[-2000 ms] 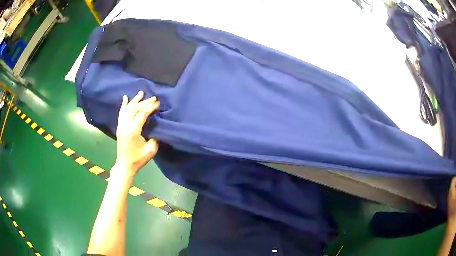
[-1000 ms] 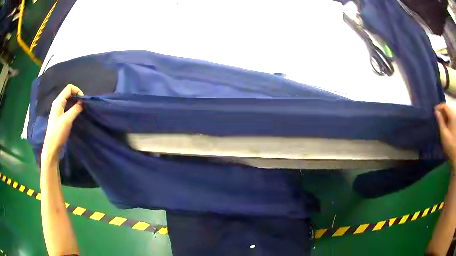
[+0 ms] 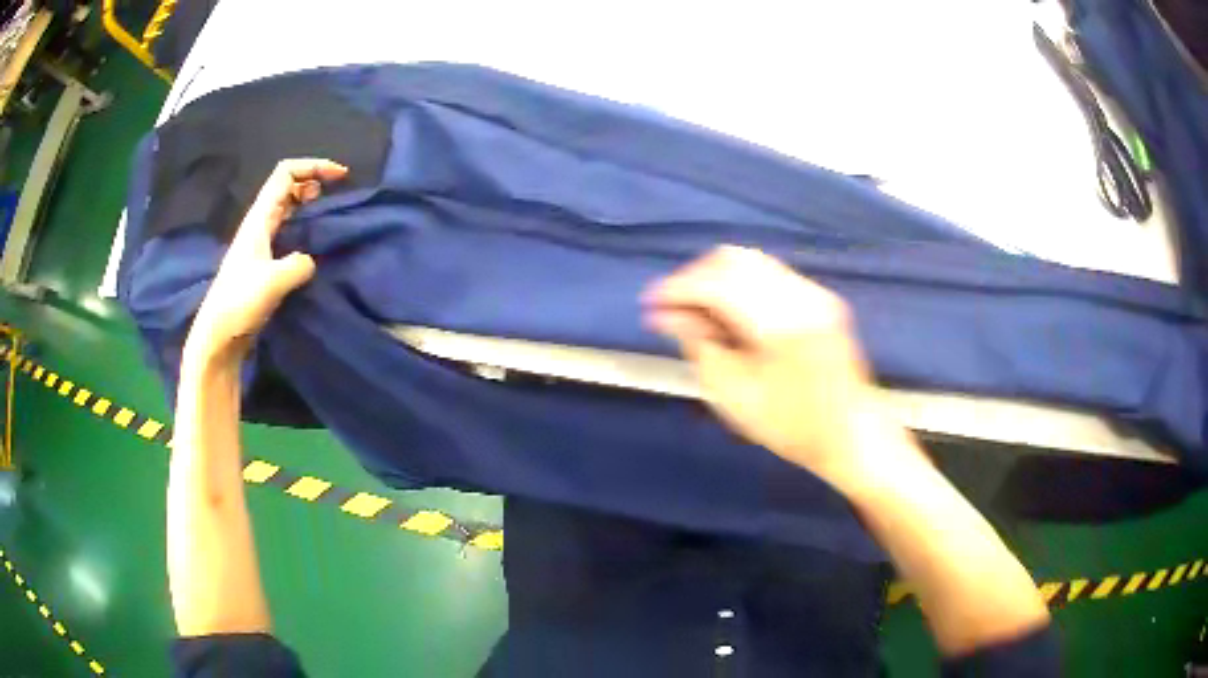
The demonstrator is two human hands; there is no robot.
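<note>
Navy trousers (image 3: 556, 278) lie along the front edge of the white table, with a black pocket bag (image 3: 278, 133) at their left end. One leg lies flat on the table and another part hangs over the front edge. My left hand (image 3: 272, 252) is over the cloth beside the pocket bag, thumb and fingers apart, with no cloth between them. My right hand (image 3: 768, 344) is above the middle of the leg, blurred, with its fingers curled. Whether it holds something is hidden.
Black-handled shears (image 3: 1113, 159) lie on the white table (image 3: 742, 80) at the right, near a green item. More navy cloth (image 3: 1139, 80) lies at the far right. The green floor (image 3: 106, 490) has yellow-black tape. A metal frame stands at the far left.
My right hand has let go of the leg's right end and moved left to its middle. My left hand has opened and released the cloth. The stretched leg now lies looser, with folds.
</note>
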